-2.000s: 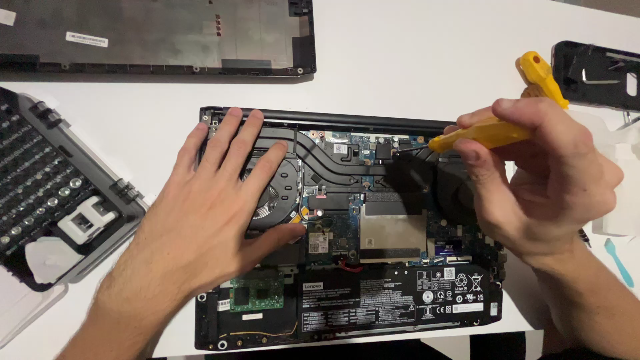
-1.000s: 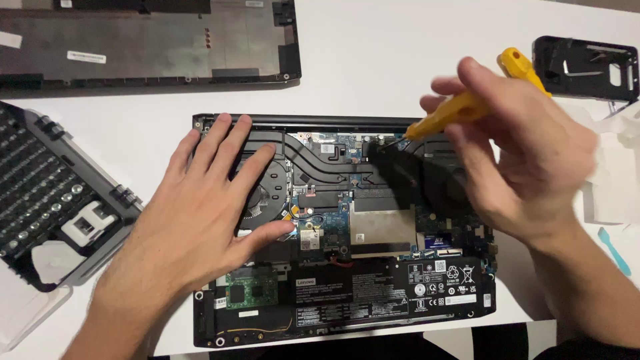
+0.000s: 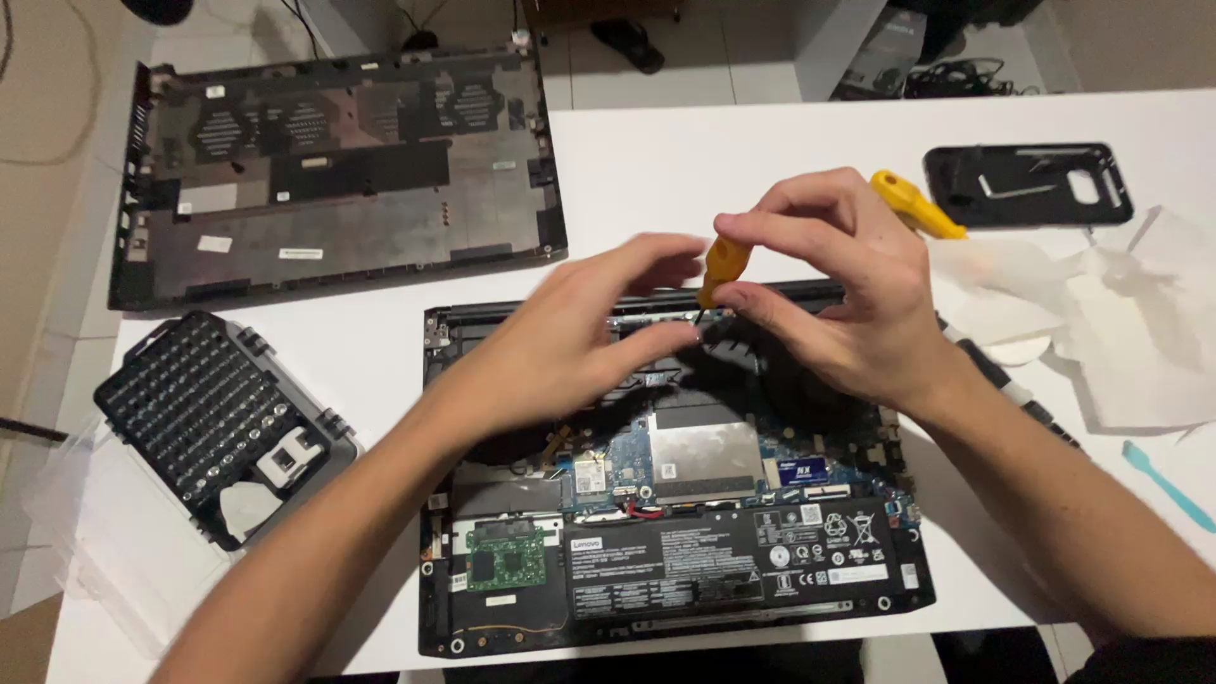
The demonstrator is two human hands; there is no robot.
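Note:
An opened Lenovo laptop (image 3: 703,456) lies with its battery (image 3: 727,560), circuit board and a small green board (image 3: 508,556) exposed. My right hand (image 3: 845,285) pinches a yellow-handled screwdriver (image 3: 724,266) between thumb and fingers, its thin dark shaft pointing down at the laptop's upper middle. My left hand (image 3: 579,332) hovers over the upper left of the laptop, blurred, fingers apart, with the thumb tip beside the screwdriver's shaft; whether they touch cannot be told. Both hands hide much of the heat pipes and fans. Another yellow piece (image 3: 917,204) shows behind my right hand.
The laptop's bottom cover (image 3: 361,218) lies at the upper left, above a bit case (image 3: 223,418) with many bits. To the right are a black phone case (image 3: 1031,185) holding small metal pieces, crumpled white paper (image 3: 1130,323), a teal plastic tool (image 3: 1168,484) and a dark tool (image 3: 1007,380).
My left hand has lifted from the laptop's left fan area and moved right, toward the screwdriver. The yellow handle in my right hand now stands more upright. The view has shifted and shows more of the surroundings.

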